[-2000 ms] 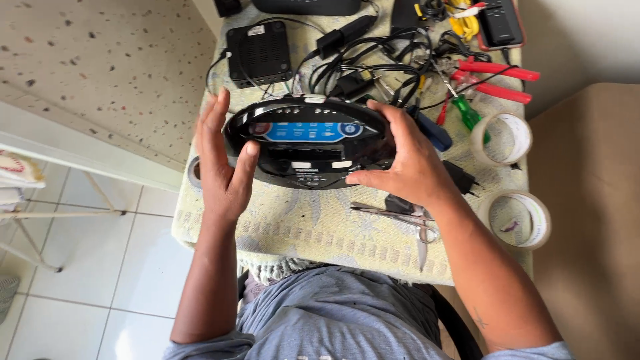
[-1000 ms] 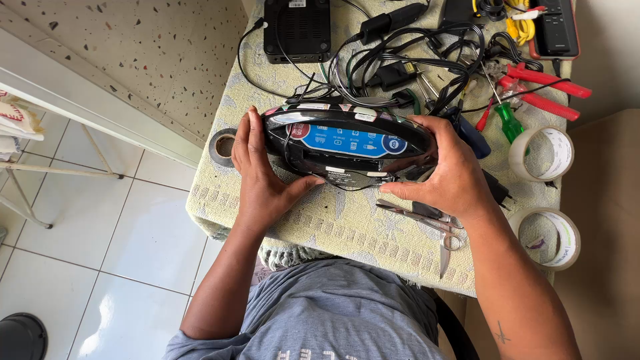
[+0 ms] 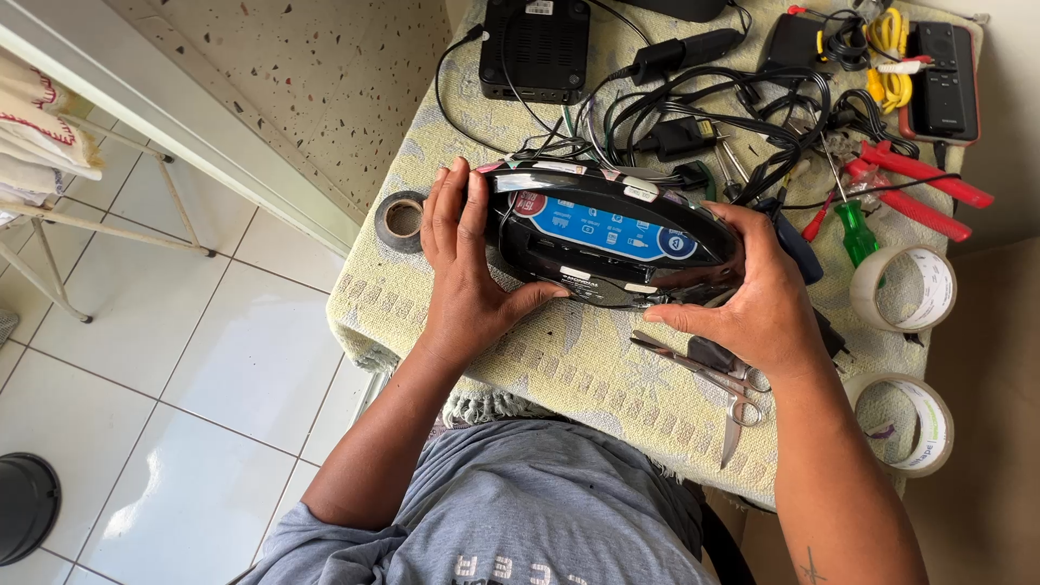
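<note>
A black Mondial portable speaker [image 3: 601, 264] with a blue feature sticker stands on the cloth-covered table, held at both ends. My left hand [image 3: 471, 268] grips its left end, fingers over the top and thumb at the lower front edge. At the other end my right hand [image 3: 739, 301] holds it the same way; its fingertips are partly hidden behind the casing. Metal scissors [image 3: 707, 374] lie beside my right wrist, with a pointed blade [image 3: 730, 439] below their handles. A roll of dark tape [image 3: 400, 221] rests just left of my left hand.
Tangled black cables [image 3: 650, 106] and a black box [image 3: 535, 49] lie behind the speaker. Red-handled pliers [image 3: 918, 183], a green-handled screwdriver [image 3: 857, 236], two clear tape rolls [image 3: 863, 284] and a remote control [image 3: 941, 81] are on the right. The patterned tablecloth [image 3: 520, 349] reaches the table's front edge.
Two seconds ago my left hand was more open, with its fingers raised beside the speaker; now it is wrapped around that end. The view has shifted.
</note>
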